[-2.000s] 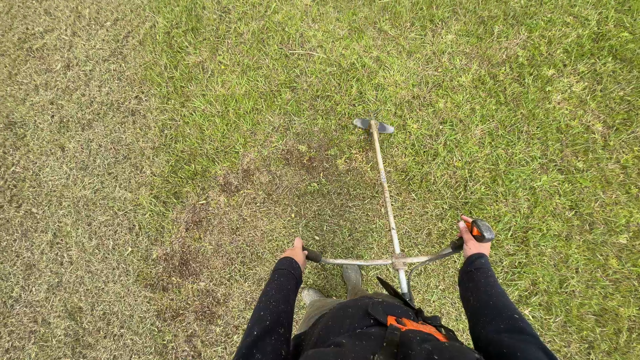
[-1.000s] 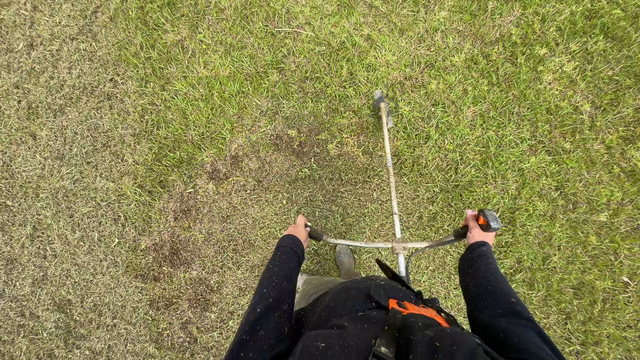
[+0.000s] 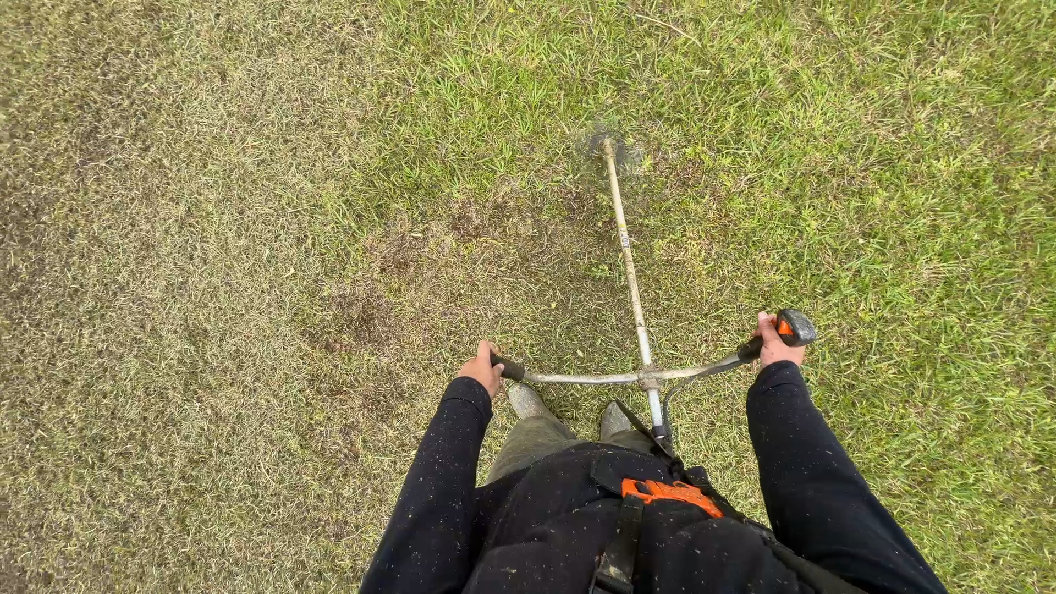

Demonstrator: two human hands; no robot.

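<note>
Both my hands hold the handlebar (image 3: 582, 379) of a brush cutter in front of my waist. My left hand (image 3: 483, 369) is closed around the black grip at the bar's left end. My right hand (image 3: 778, 342) grips the right end, beside a black and orange throttle handle (image 3: 796, 327). From the bar's clamp the pale shaft (image 3: 627, 256) runs forward to the cutting head (image 3: 605, 144), whose blade is a faint blur over the grass. A black harness with an orange buckle plate (image 3: 672, 493) crosses my body.
Short, dry, cut grass (image 3: 206, 272) covers the left side. Taller green grass (image 3: 907, 206) lies to the right and ahead. Brown patches (image 3: 363, 318) show between them. My boots (image 3: 528, 402) stand just behind the handlebar. A thin dry stalk (image 3: 667, 26) lies at the top.
The cutting head has swung left across the grass, and its blade, visible two seconds ago, is now a blur. Both hands have kept their hold on the handlebar.
</note>
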